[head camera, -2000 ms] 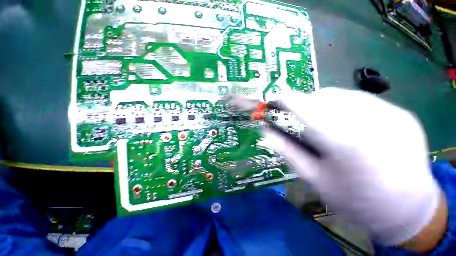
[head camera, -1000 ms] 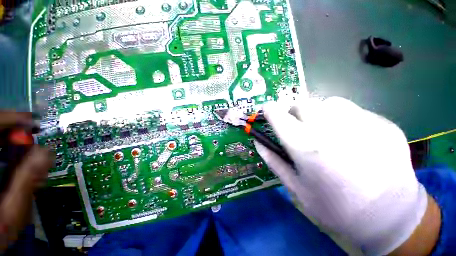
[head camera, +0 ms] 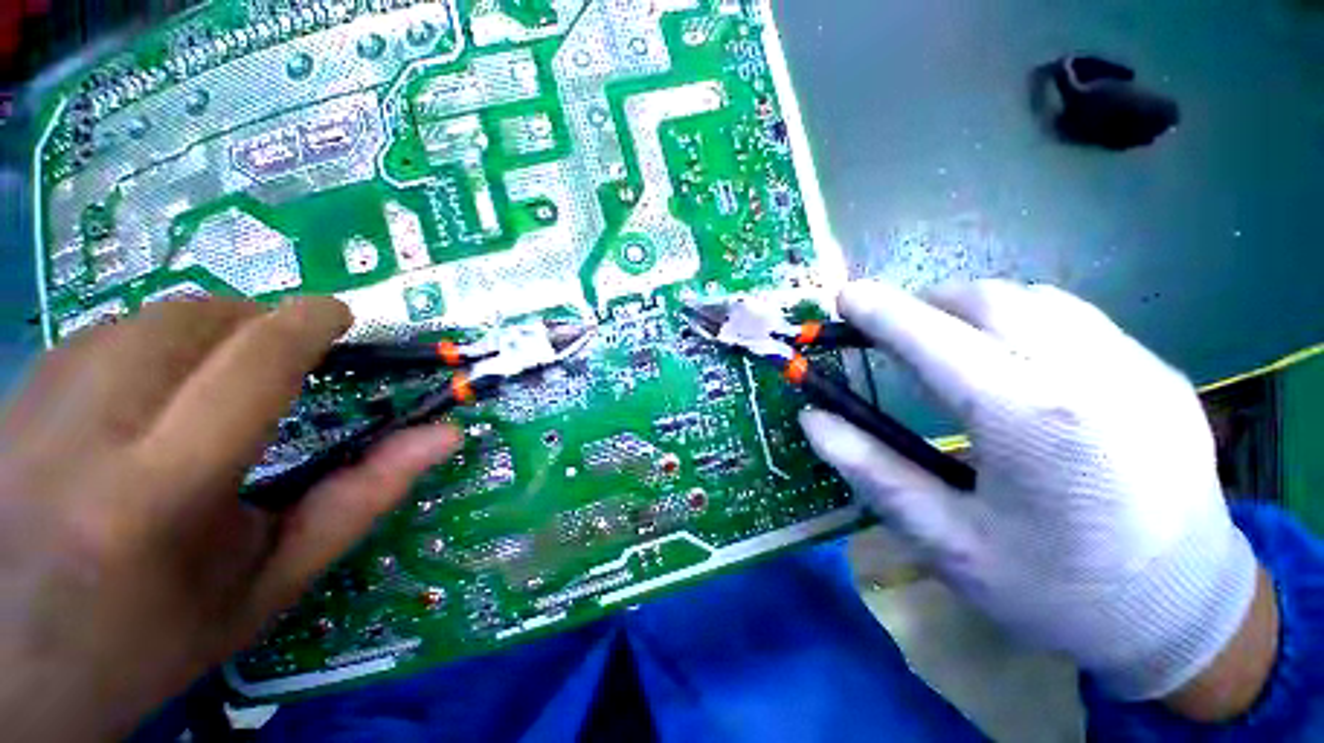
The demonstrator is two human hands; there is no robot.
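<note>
A large green circuit board [head camera: 581, 465] lies solder side up in front of me, tilted, its near edge over my lap. My bare left hand [head camera: 189, 465] holds side cutters [head camera: 508, 349] with black handles and orange bands, jaws pointing right. My right hand [head camera: 1060, 465], in a white knit glove, holds a second pair of side cutters [head camera: 755, 327], jaws pointing left. Both jaw tips are at the board's middle, a short distance apart, on either side of small parts. Whether the tips touch a lead is too small to tell.
A small black object [head camera: 1106, 105] lies on the green bench mat [head camera: 944, 131] right of the board. Tiny bright specks lie on the mat by the board's right edge. A yellow bench edge [head camera: 1278, 373] shows at the right. Blue clothing [head camera: 755, 639] is below the board.
My left hand has come in from the left edge over the board with its cutters. The board has shifted left. My right hand's cutters have moved slightly right and now face the left pair.
</note>
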